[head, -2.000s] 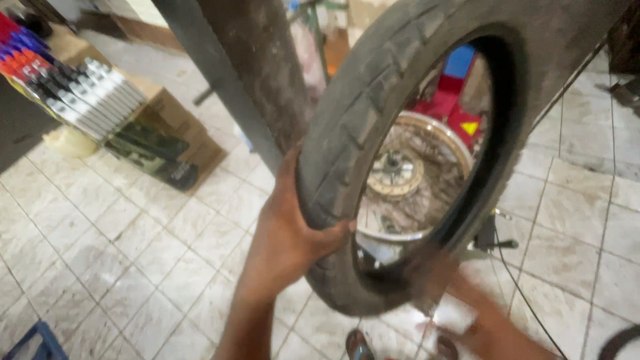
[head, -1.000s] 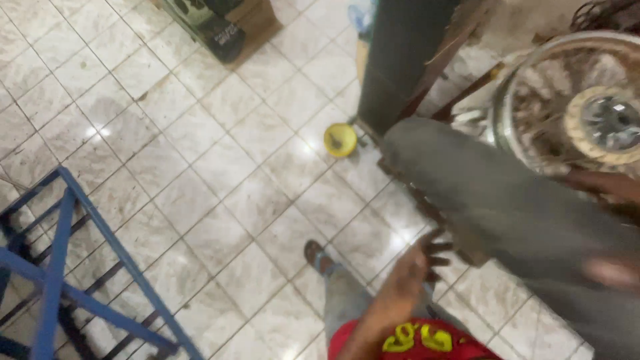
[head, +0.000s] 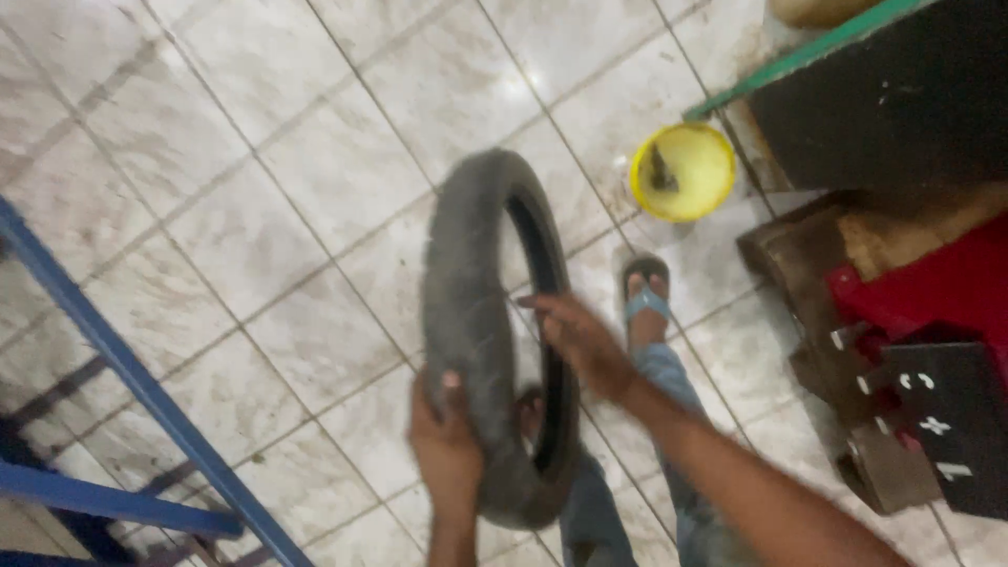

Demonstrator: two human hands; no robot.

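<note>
A black rubber tyre (head: 465,315), with no wheel rim in it, is held upright over the tiled floor in front of my legs. My left hand (head: 445,441) grips the tread at its lower left, thumb on the outer face. My right hand (head: 579,339) is at the tyre's right side, its fingers reaching over the edge toward the central opening; blur hides how firmly it touches. Through the opening I see floor tiles and part of my foot.
A yellow-rimmed bowl (head: 683,172) stands on the floor near my sandalled foot (head: 647,299). Blue metal frame bars (head: 142,370) cross the left side. At right are a dark panel with a green edge (head: 819,51), a red machine part (head: 929,283) and a black box with white markings (head: 945,425).
The view has swung left and down to the floor. The tyre, earlier held in front of a spoked wheel, is now over the open floor tiles, away from that wheel.
</note>
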